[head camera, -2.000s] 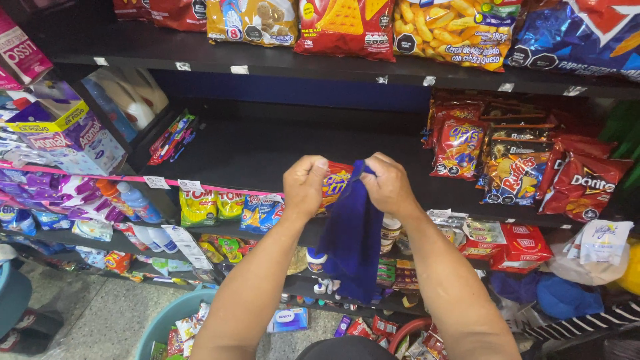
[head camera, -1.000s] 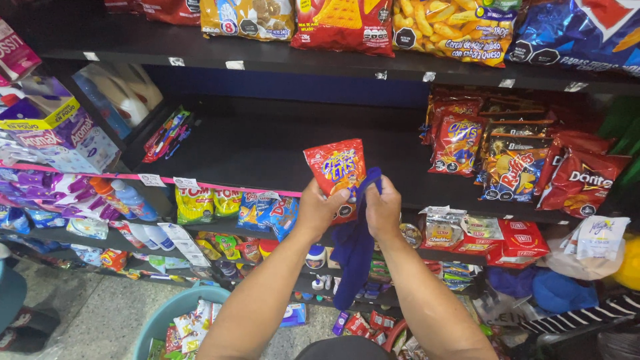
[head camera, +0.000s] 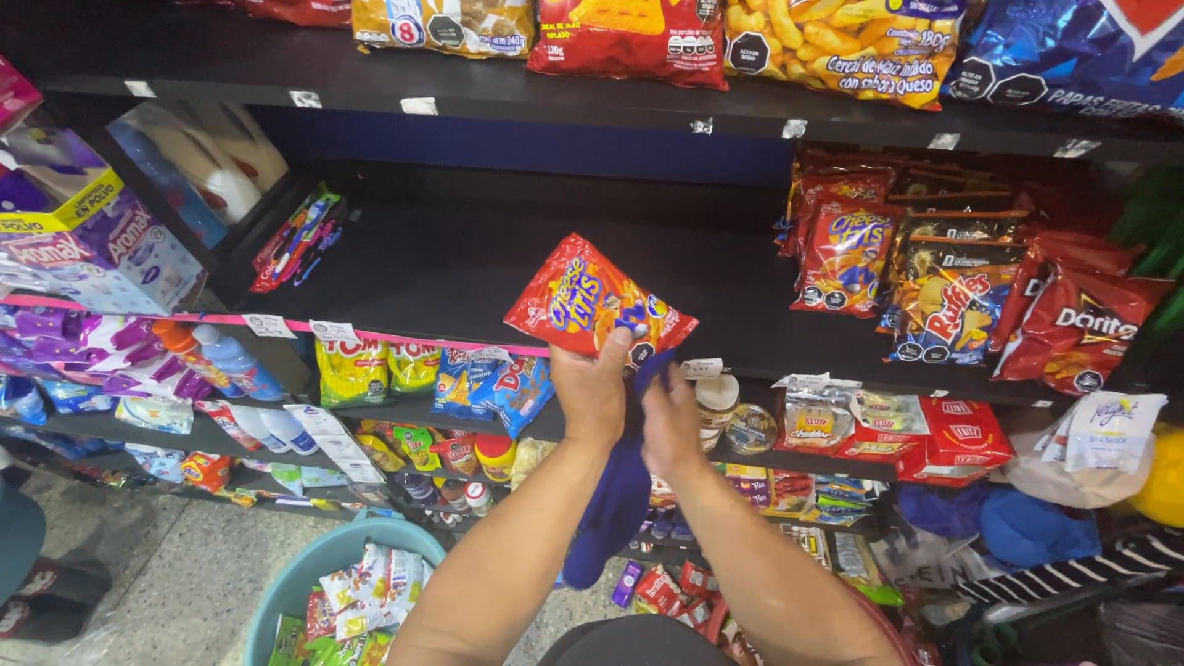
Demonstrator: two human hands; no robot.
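Observation:
My left hand (head camera: 592, 384) holds a red Cheese Tris snack bag (head camera: 592, 301) by its lower edge, thumb on the front, over the front of a black shelf (head camera: 462, 250). Just right of it, my right hand (head camera: 673, 416) grips a dark blue cloth (head camera: 610, 509), which hangs down between my forearms. The cloth's top touches or lies close to the bag's lower right corner. More small bags stand on the shelf at the right: Cheese Tris (head camera: 846, 250), Ruffles (head camera: 953, 296) and Doritos (head camera: 1078, 324).
Toothbrushes in packs (head camera: 301, 236) lie at the shelf's left end. Large snack bags (head camera: 629, 37) line the shelf above. Below hang small yellow-green bags (head camera: 351, 370), with cracker packs (head camera: 962, 435) at the right. A teal tub (head camera: 277, 583) of packets stands on the floor.
The red bag, mostly hidden behind my hands and the cloth two seconds ago, now shows its front, tilted in my left hand. The cloth has shifted with my right hand, beside the bag.

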